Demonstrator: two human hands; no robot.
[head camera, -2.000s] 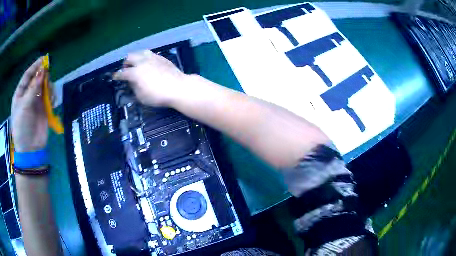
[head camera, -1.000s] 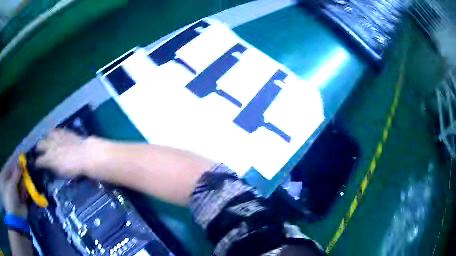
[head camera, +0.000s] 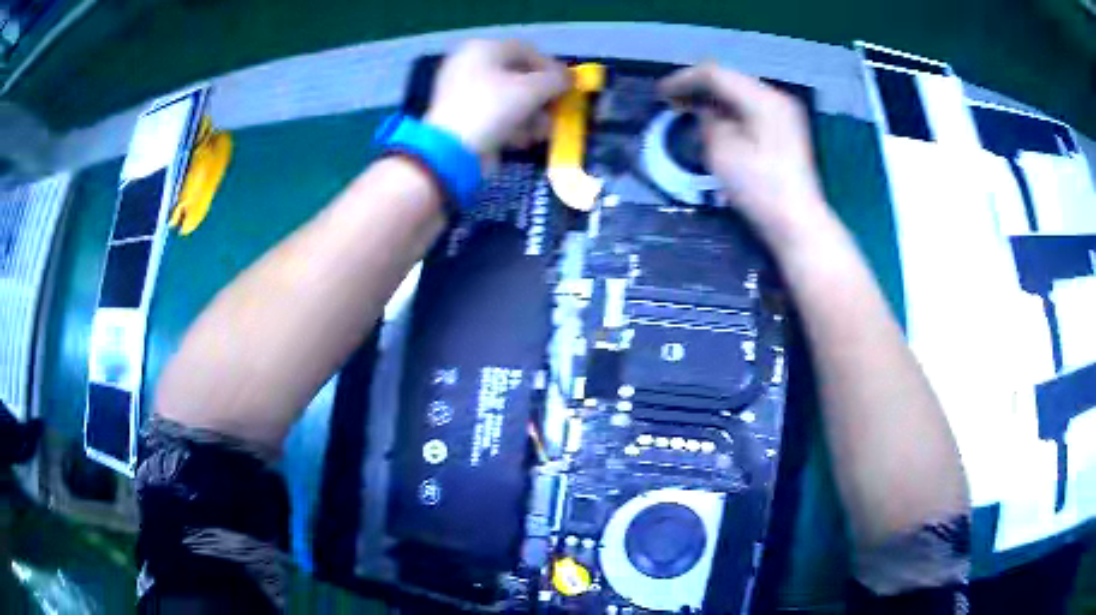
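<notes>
An open laptop base (head camera: 691, 348) lies in front of me, with a black battery pack (head camera: 475, 324) on its left side and a mainboard beside it. My left hand (head camera: 499, 90), with a blue wristband, holds an orange-yellow strip (head camera: 569, 138) by its upper end, over the battery's top edge. The strip's curved lower end shows pale. My right hand (head camera: 751, 138) is over the upper silver-white fan (head camera: 668, 156) and partly covers it; its fingertips are bent, and I cannot tell whether they hold anything. The lower fan (head camera: 661, 547) and a round yellow dot (head camera: 570, 577) show uncovered.
At right lies a white liner sheet (head camera: 943, 312) with black L-shaped pieces. At left are a narrow liner strip (head camera: 154, 156) with black rectangles and a loose orange-yellow piece (head camera: 204, 180). A white slotted tray (head camera: 30, 264) is at the far left. A pale rail (head camera: 325, 90) runs behind.
The view has swung left, back over the laptop. My left hand has brought the orange-yellow strip over the battery's top edge. My right hand has moved from the upper corner to the upper fan.
</notes>
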